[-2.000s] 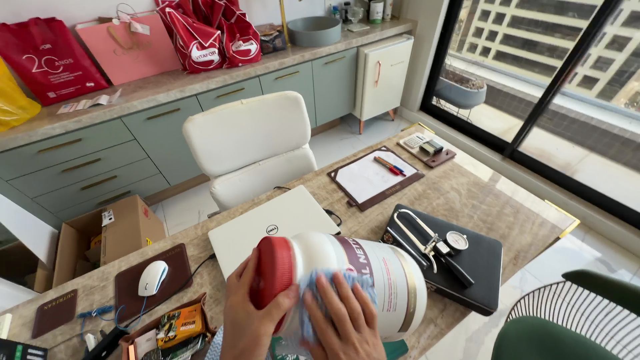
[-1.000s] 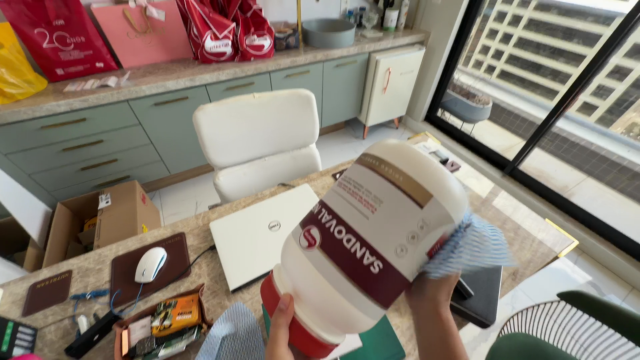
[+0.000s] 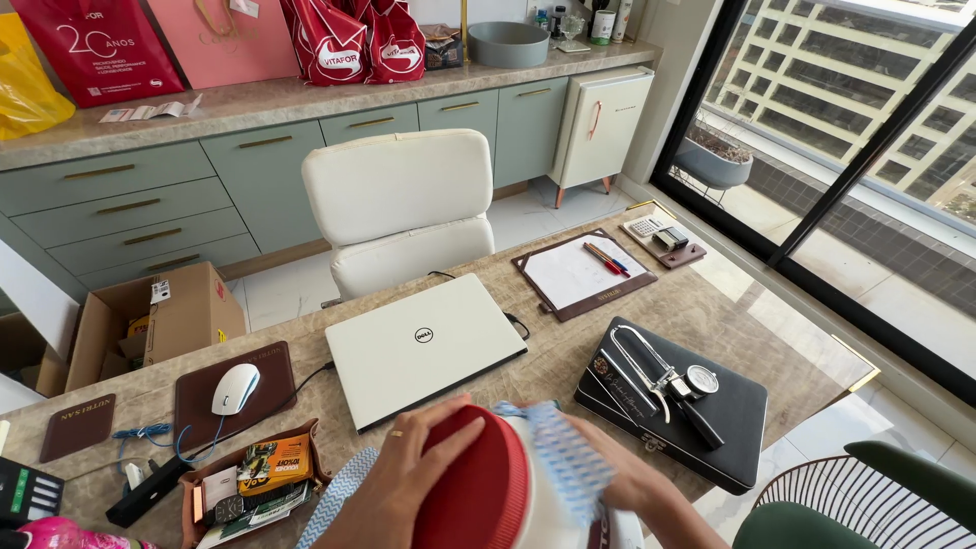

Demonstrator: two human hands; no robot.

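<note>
A large white plastic tub [image 3: 534,457] with a ribbed red screw lid [image 3: 476,480] is tilted at the bottom centre, its lid towards me. My left hand [image 3: 408,465] grips the lid, fingers spread over its top and rim; one finger bears a ring. Pressed on the tub's side by my right hand [image 3: 621,473] is a blue and white cloth [image 3: 560,457]; that hand is blurred. The tub's lower part is cut off by the frame. A blue patterned cloth or sleeve [image 3: 335,496] shows left of my left forearm.
Around the tub on the stone desk are a closed laptop [image 3: 427,343], a black case [image 3: 686,412] with a skinfold caliper [image 3: 671,381], a clipboard [image 3: 583,274], a mouse [image 3: 235,389] and a leather tray [image 3: 255,488] of small items. A green chair [image 3: 823,503] stands at the right.
The tub has turned so its lid points towards me and its printed label is mostly out of sight. My left hand has moved onto the lid; the cloth hand has moved left.
</note>
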